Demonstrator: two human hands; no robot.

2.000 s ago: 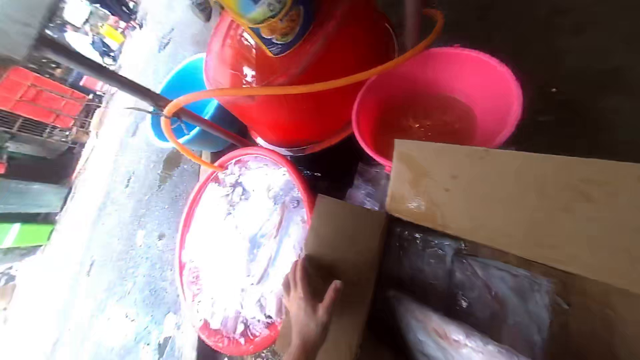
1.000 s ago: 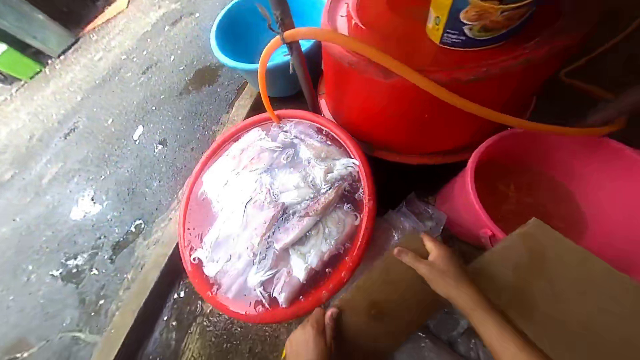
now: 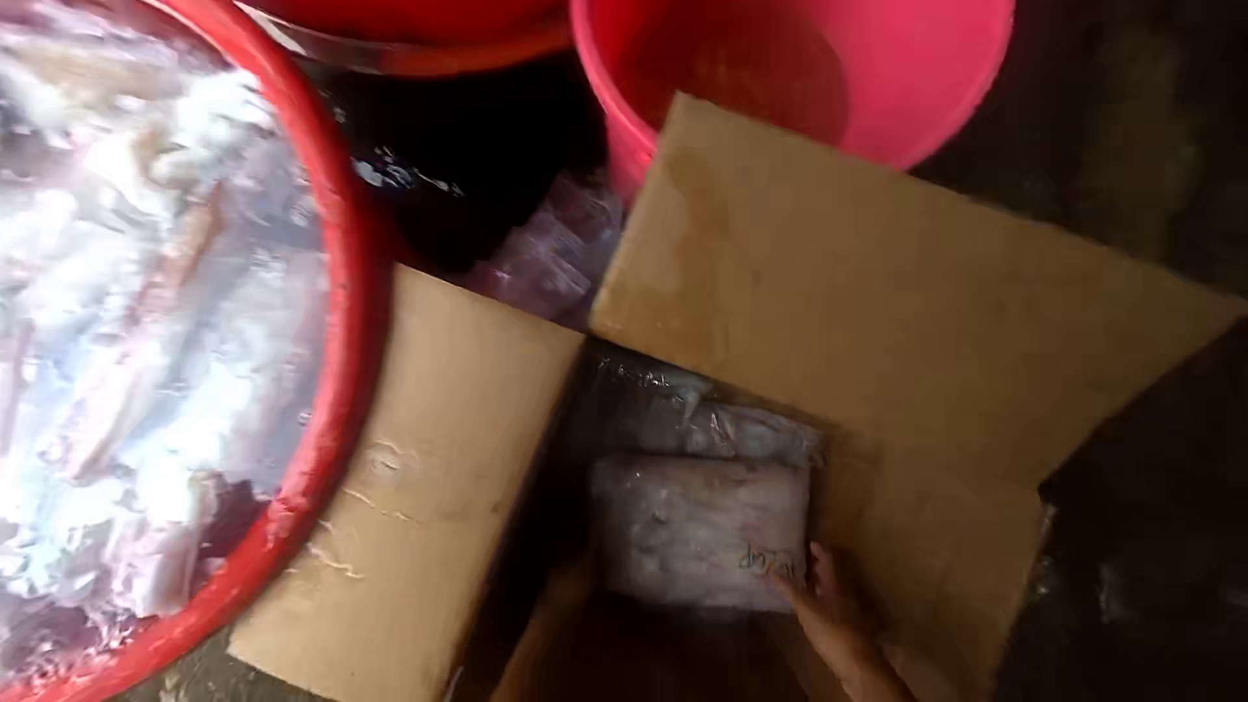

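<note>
A frozen block in clear plastic wrap (image 3: 702,536), bearing handwriting, lies inside an open cardboard box (image 3: 858,283). At its right edge is my right hand (image 3: 819,604), thumb and fingers near the wrap; whether it grips is blurred. My left hand (image 3: 570,585) reaches into the box at the block's left side, dark and mostly hidden. Behind the block is more plastic-wrapped stuff (image 3: 702,419). Left of the box, a round red basin (image 3: 341,292) holds pale squid-like seafood (image 3: 146,322) in water.
A pink tub (image 3: 916,78) with reddish water stands behind the box. Crumpled clear plastic (image 3: 556,244) lies between basin and box. The left box flap (image 3: 429,487) sits against the basin's rim. At the top is the base of a large red container (image 3: 419,39).
Both hands have moved from the cardboard flap down into the box, beside the wrapped block. The view has swung right and nearer the box.
</note>
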